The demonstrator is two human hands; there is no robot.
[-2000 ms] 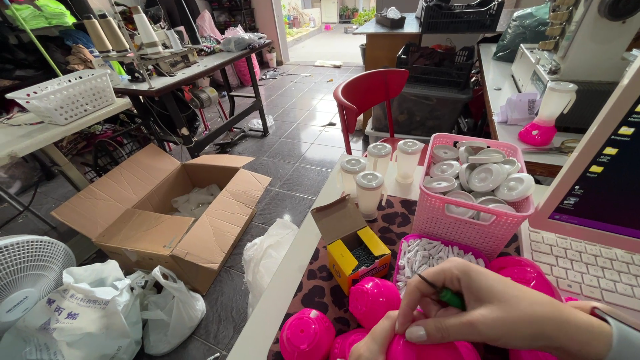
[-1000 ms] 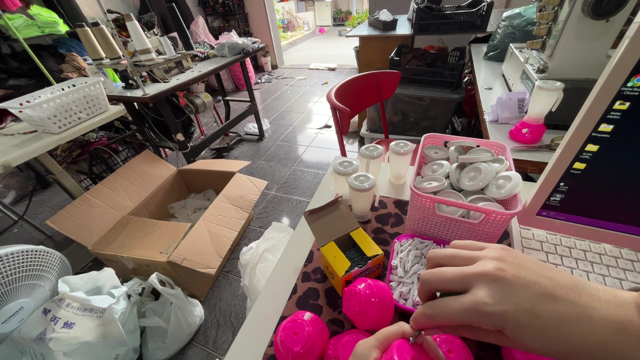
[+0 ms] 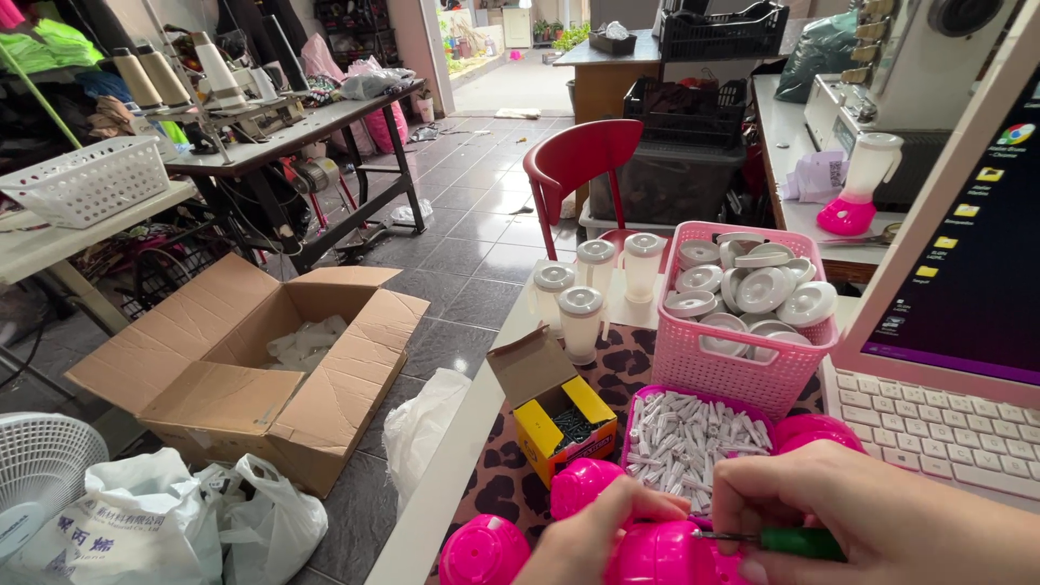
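Observation:
My left hand (image 3: 589, 520) grips a glossy pink plastic base (image 3: 662, 554) at the bottom of the view. My right hand (image 3: 845, 508) is closed on the green handle of a screwdriver (image 3: 800, 543), whose metal shaft lies sideways with its tip at the pink base. More pink bases (image 3: 485, 552) lie beside the left hand and behind the right one. Just beyond the hands stands a magenta tray of small white plastic pieces (image 3: 691, 443). To its left is an open yellow box of dark screws (image 3: 574, 426). A pink basket (image 3: 731, 366) behind holds grey-white round lids (image 3: 764, 290).
Several lidded clear plastic jugs (image 3: 582, 325) stand at the table's far edge. A laptop (image 3: 934, 406) is at right, a red chair (image 3: 581, 162) beyond. An open cardboard box (image 3: 227, 390) and white plastic bags (image 3: 122, 520) are on the floor at left.
The screwdriver's green handle, seen two seconds ago but not in the middle frame, shows again in my right hand. The shaft now lies sideways against the pink base.

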